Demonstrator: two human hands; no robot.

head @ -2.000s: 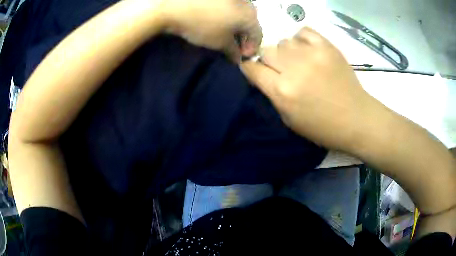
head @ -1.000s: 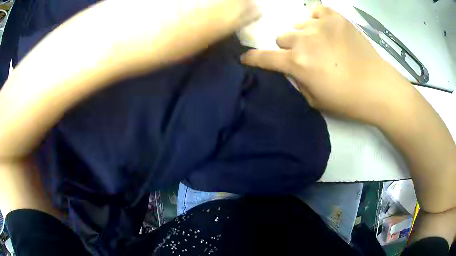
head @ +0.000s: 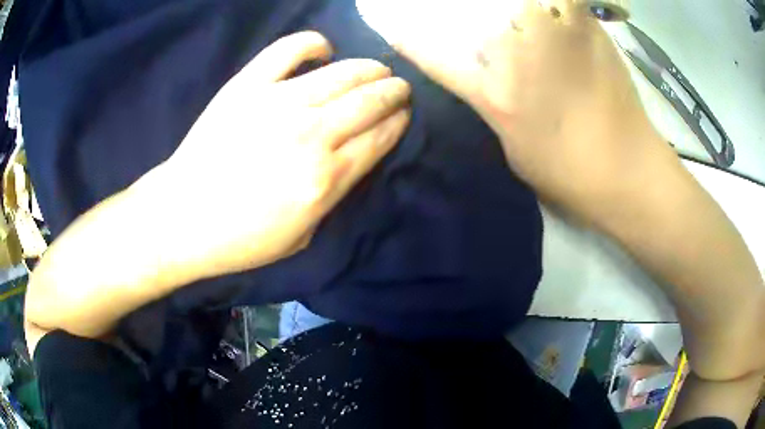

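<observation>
The navy garment piece (head: 453, 243) covers the left and middle of the table and hangs over its front edge. My left hand (head: 310, 142) lies on the cloth near the middle, fingers bent and close together; whether it pinches the cloth cannot be told. My right hand (head: 537, 67) is at the top, right of the cloth's edge, blurred and overexposed, its fingertips cut off or hidden. The grey thread snips (head: 684, 96) lie on the table to the right of my right hand, their blade end partly hidden.
The white table (head: 604, 268) shows at the right. Tan scraps (head: 18, 209) hang at the far left. Blue jeans (head: 554, 345) show below the table edge. A yellow bar (head: 671, 392) and mixed items are at the lower right.
My left hand has come down from the top edge onto the middle of the cloth. My right hand has moved up slightly. The snips appear slightly lower and further right.
</observation>
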